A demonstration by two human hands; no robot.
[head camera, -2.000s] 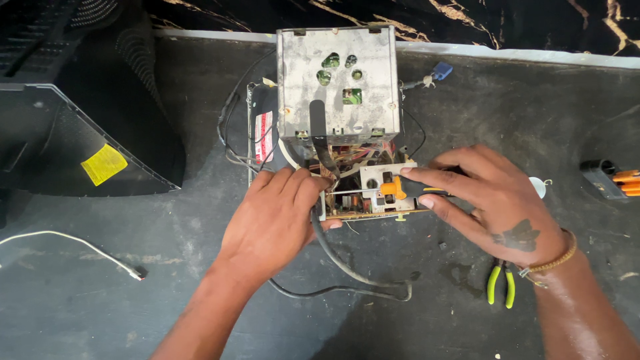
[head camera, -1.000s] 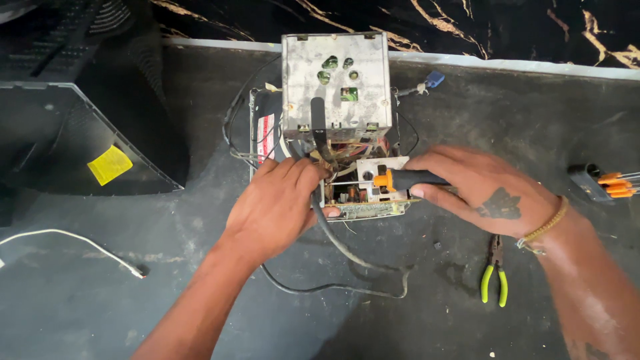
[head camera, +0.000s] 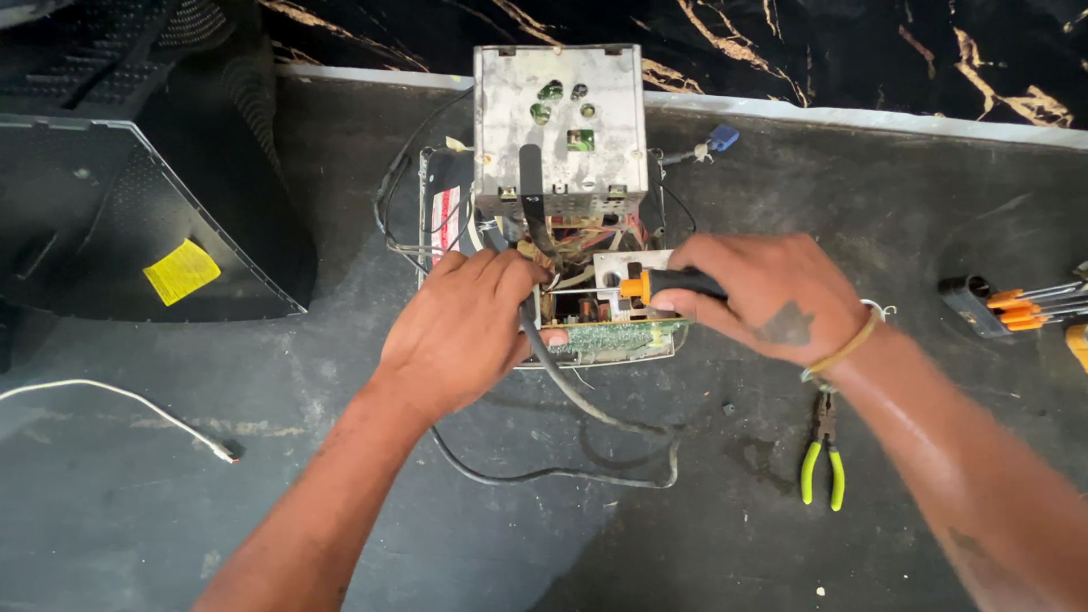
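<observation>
My right hand [head camera: 773,302] grips the black and orange handle of a screwdriver [head camera: 667,286]. Its shaft points left over an opened electronic unit, and its tip is among the parts beside my left fingers. My left hand [head camera: 463,327] holds the left side of the unit, fingers on top and thumb by the edge of the green circuit board [head camera: 608,336]; its exact hold is partly hidden. A silvery metal plate with holes [head camera: 616,265] lies under the screwdriver. Behind it stands a dusty metal box [head camera: 557,102] with bundled wires below. A grey cable [head camera: 561,374] runs down past my left hand.
A black plastic housing with a yellow label [head camera: 183,272] stands at the left, above a white cable [head camera: 127,410]. Green-handled pliers [head camera: 823,455] lie near my right forearm. Orange-handled screwdrivers [head camera: 1020,310] are at the far right. A blue connector [head camera: 722,138] lies behind the unit.
My right hand has shifted on the screwdriver; its handle now lies almost level, pointing left, with the shaft in view. My left hand stays at the unit's left side.
</observation>
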